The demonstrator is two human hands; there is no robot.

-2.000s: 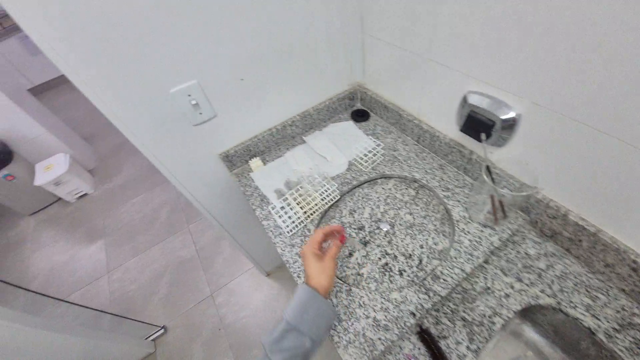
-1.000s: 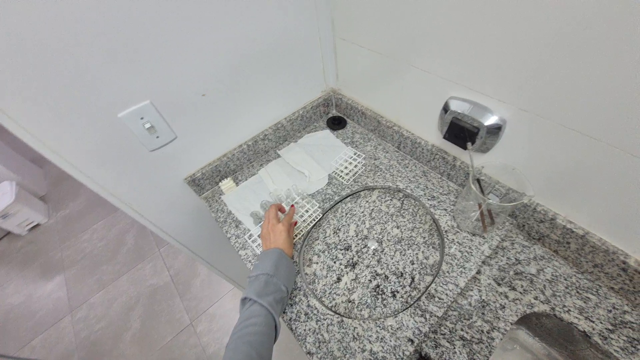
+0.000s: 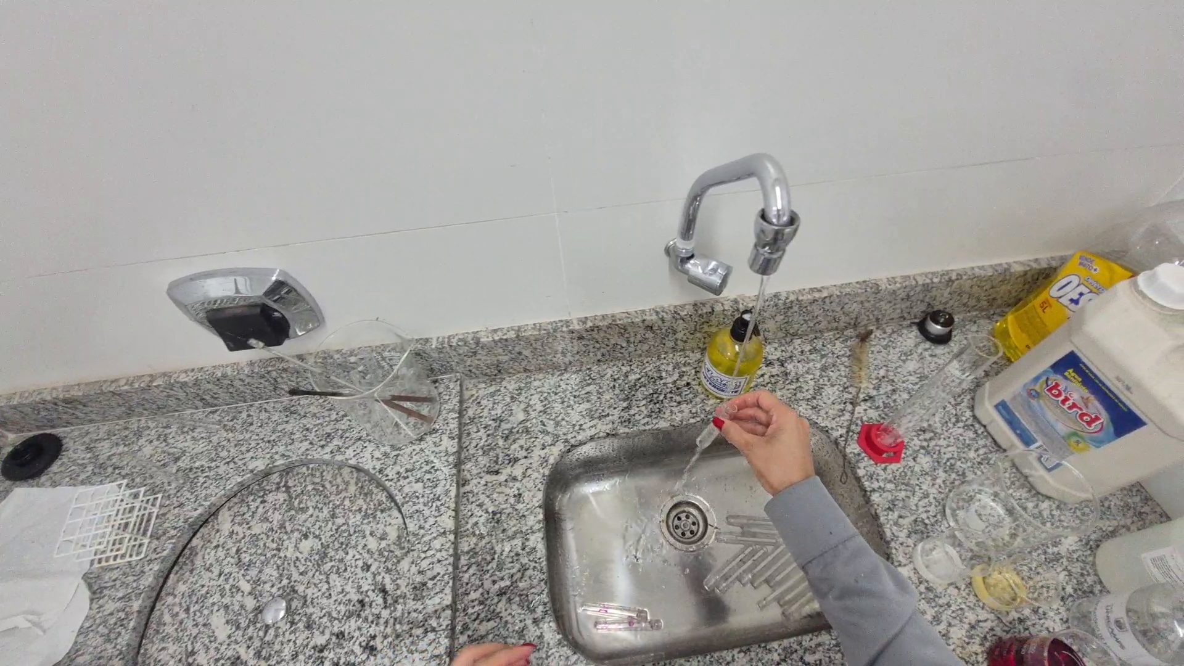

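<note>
My right hand [image 3: 770, 442] holds a small clear glass tube [image 3: 708, 435] under the running water of the chrome faucet [image 3: 772, 236], over the steel sink [image 3: 601, 518]. Water runs off the tube toward the drain [image 3: 687, 523]. Several glass test tubes [image 3: 763, 573] lie in the sink's right part, and a few tubes with pink traces [image 3: 620, 617] lie at its lower left. Only some fingers of my left hand [image 3: 495, 656] show at the bottom edge, by the counter left of the sink; what it holds, if anything, is hidden.
Behind the sink stands a yellow soap bottle [image 3: 733, 359]. Right of it are a bottle brush [image 3: 859, 361], a graduated cylinder with a red base [image 3: 881, 443], glassware and a large white jug [image 3: 1082, 398]. On the left are a glass beaker [image 3: 393, 407], a round rim [image 3: 199, 504] and a white rack [image 3: 109, 523].
The view has swung right from the rack and papers to the sink. Earlier a hand was at the white rack; now my right hand holds a tube under running water.
</note>
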